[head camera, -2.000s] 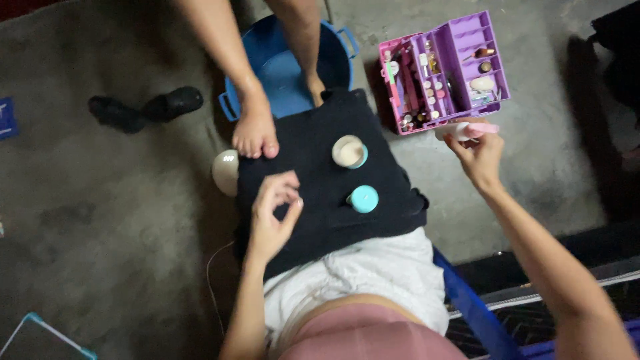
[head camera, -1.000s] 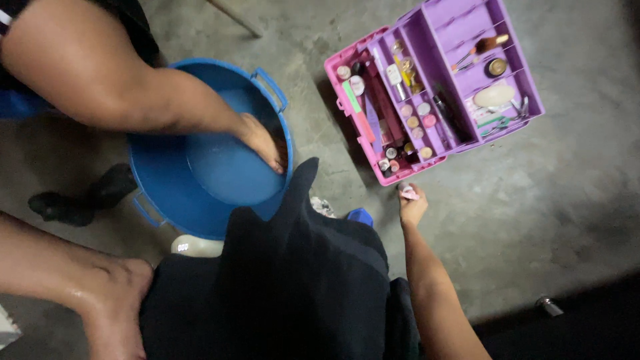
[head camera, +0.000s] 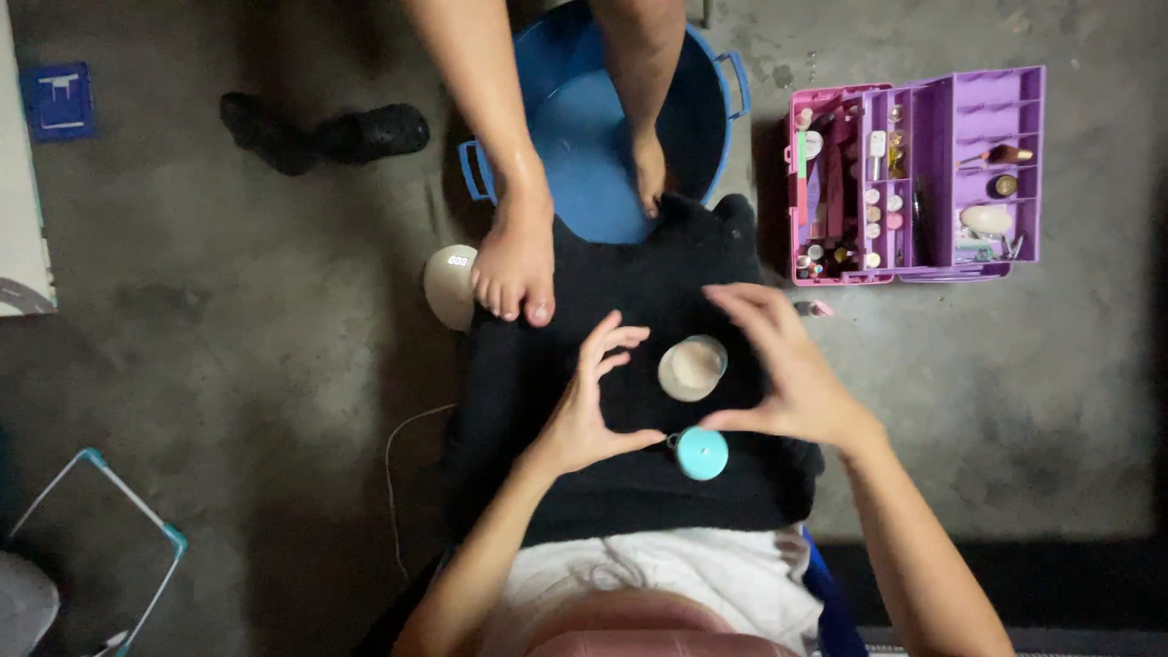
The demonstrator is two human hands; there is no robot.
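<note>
A black towel lies over my lap. On it stands an open jar with pale contents, and just below that a round turquoise lid or lidded container. My left hand is left of the jar, fingers apart and holding nothing. To the right of the jar is my right hand, also empty, its thumb near the turquoise item. Another person's bare foot rests on the towel's upper left edge; their other foot is in a blue basin.
A pink and purple cosmetics case lies open on the floor at the upper right, with a small pink bottle below it. A white lamp-like device sits left of the foot. Black shoes lie at the upper left.
My right hand has let go of the pinkish bottle and moved from beside the case to over the towel. The foot that was left of the basin one second ago is on the towel.
</note>
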